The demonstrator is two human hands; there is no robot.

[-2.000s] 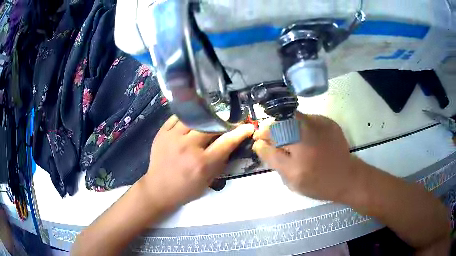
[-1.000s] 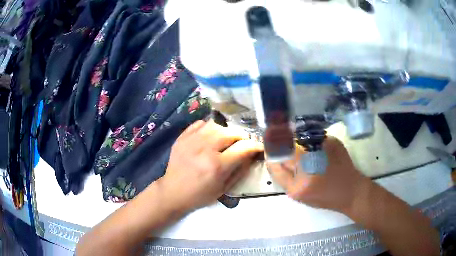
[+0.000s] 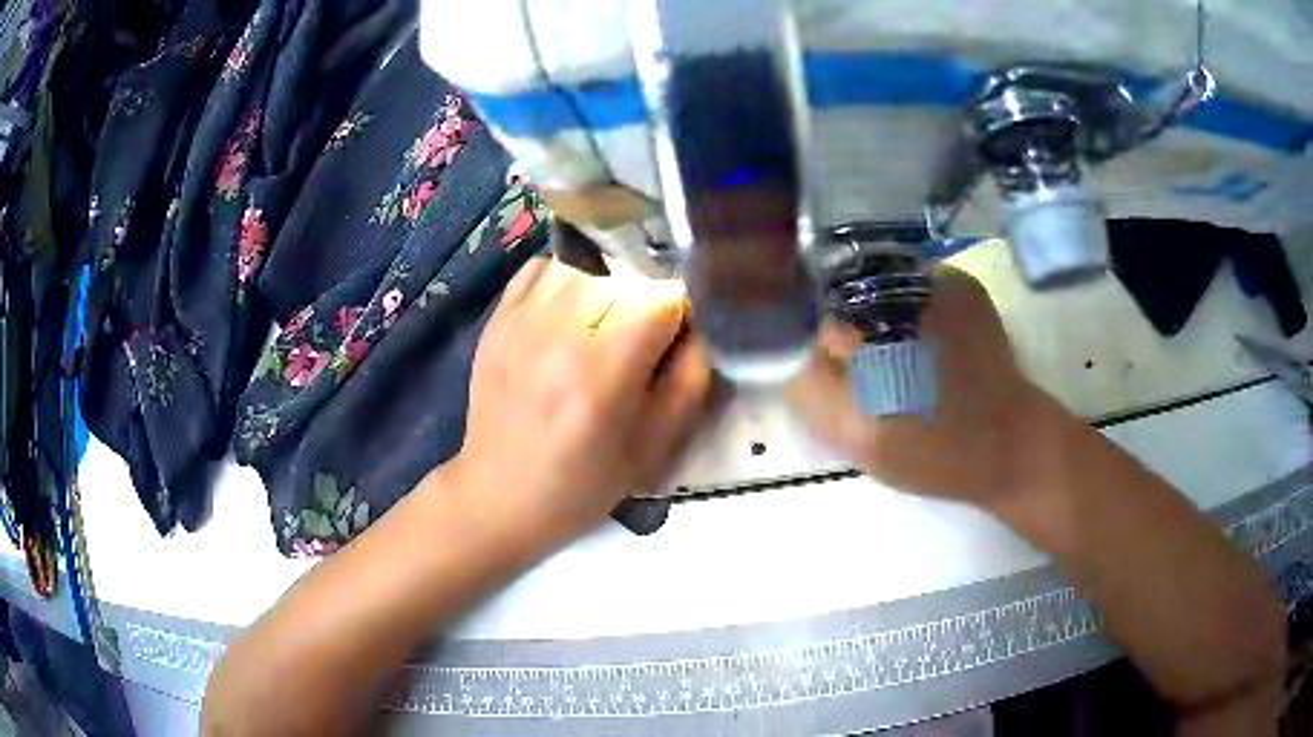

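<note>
The white sewing machine head with a blue stripe (image 3: 907,79) fills the upper right, and its shiny metal lever hides the needle area. My left hand (image 3: 576,382) lies at the left of the needle area with bent fingers at the cloth's right edge. My right hand (image 3: 936,418) is behind the grey ribbed dial (image 3: 893,377), its fingertips blurred and partly covered. What either hand's fingertips hold is hidden. The dark floral cloth (image 3: 389,288) lies heaped left of my left hand.
A black cut piece (image 3: 1166,267) lies right of the machine, with metal blades (image 3: 1274,356) at the far right. A measuring tape (image 3: 749,672) curves along the table's front edge. Dark strips and cords (image 3: 36,389) hang at the far left.
The view has shifted, and the machine's lever now covers the needle area. The red-orange bit seen between my fingertips two seconds ago no longer shows. Both hands stay by the needle area.
</note>
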